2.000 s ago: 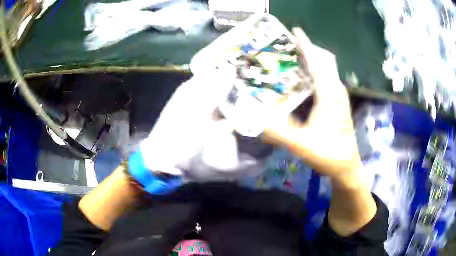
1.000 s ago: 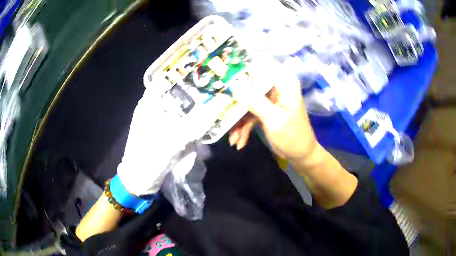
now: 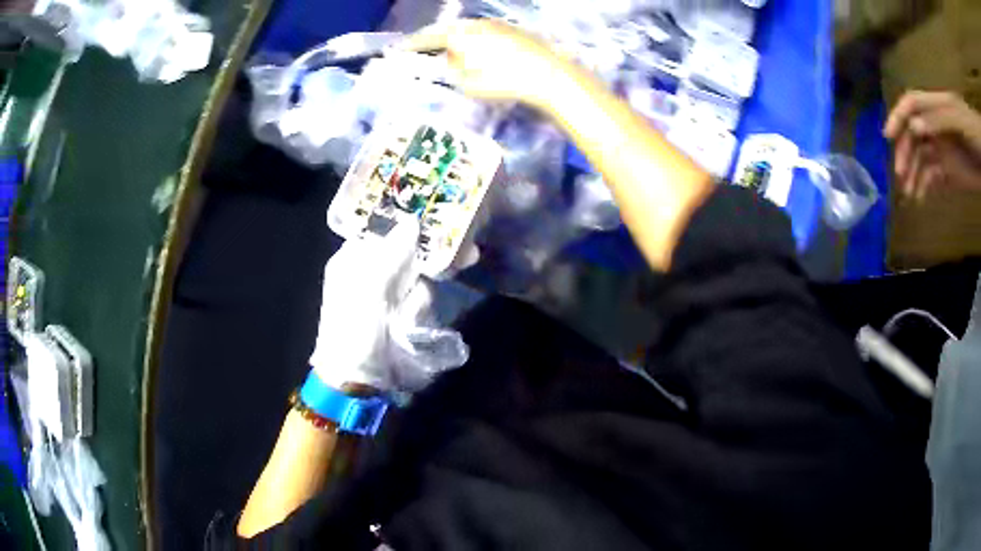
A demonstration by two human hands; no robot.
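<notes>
My left hand (image 3: 366, 296), in a white glove, holds the open white power strip housing (image 3: 489, 199) by its near edge. The inside faces up and shows a green circuit board (image 3: 430, 151), coloured wires and brass strips. A clear plastic bag (image 3: 430, 353) bulges beside the glove. My right hand (image 3: 489, 59) is bare and lies beyond the housing, over the bagged heap. Its fingertips meet a white power cord (image 3: 350, 45); glare blurs the exact grip.
A dark green conveyor (image 3: 113, 215) with a curved edge runs along the left, bearing white units (image 3: 59, 382). A blue bin (image 3: 791, 65) holds bagged units. Another open unit (image 3: 762, 172) sits by its edge. Another person's hand (image 3: 936, 135) is at the right.
My right hand has left the housing and moved up and away to the cord. The housing stays in my left hand. The view has swung right, bringing another person's hand in.
</notes>
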